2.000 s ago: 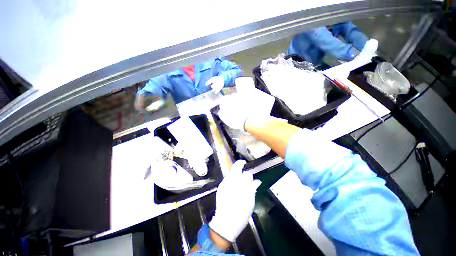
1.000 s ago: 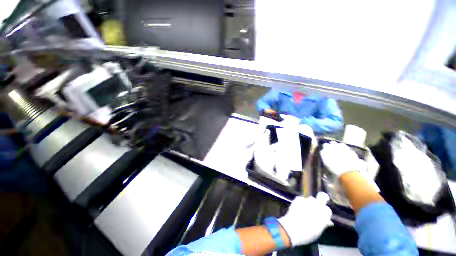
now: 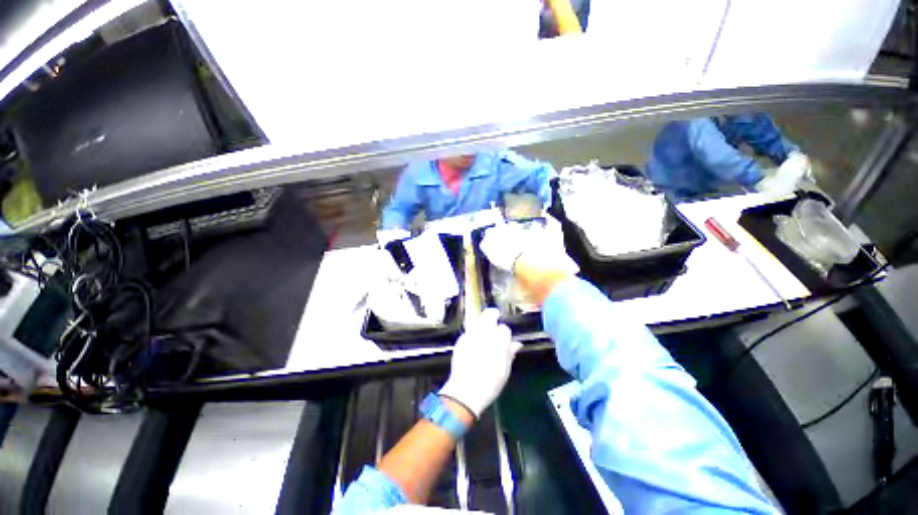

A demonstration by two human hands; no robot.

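Observation:
My right hand [image 3: 525, 251], in a white glove, reaches into a black bin [image 3: 531, 320] that holds crumpled clear bags. Its fingers are down among the bags, and I cannot tell what it grips. My left hand [image 3: 481, 360], in a white glove with a blue wrist strap [image 3: 444, 414], rests at the bench's front edge, at the near end of a tan strip [image 3: 471, 282] between two bins. Whether it holds the strip is unclear. The left bin [image 3: 411, 333] holds white pieces and bags.
A larger black bin [image 3: 636, 264] with plastic bags stands right, then a red-handled screwdriver [image 3: 721, 233] and another bin [image 3: 784, 237]. Chassis units [image 3: 234, 455] and rollers [image 3: 381, 422] lie along the near side. A black electric screwdriver [image 3: 883, 427] lies far right. Two people in blue smocks are across the bench.
The view swung left and then back right. My right hand stays at the bin with the bags, and my left hand stays at the bench's front edge.

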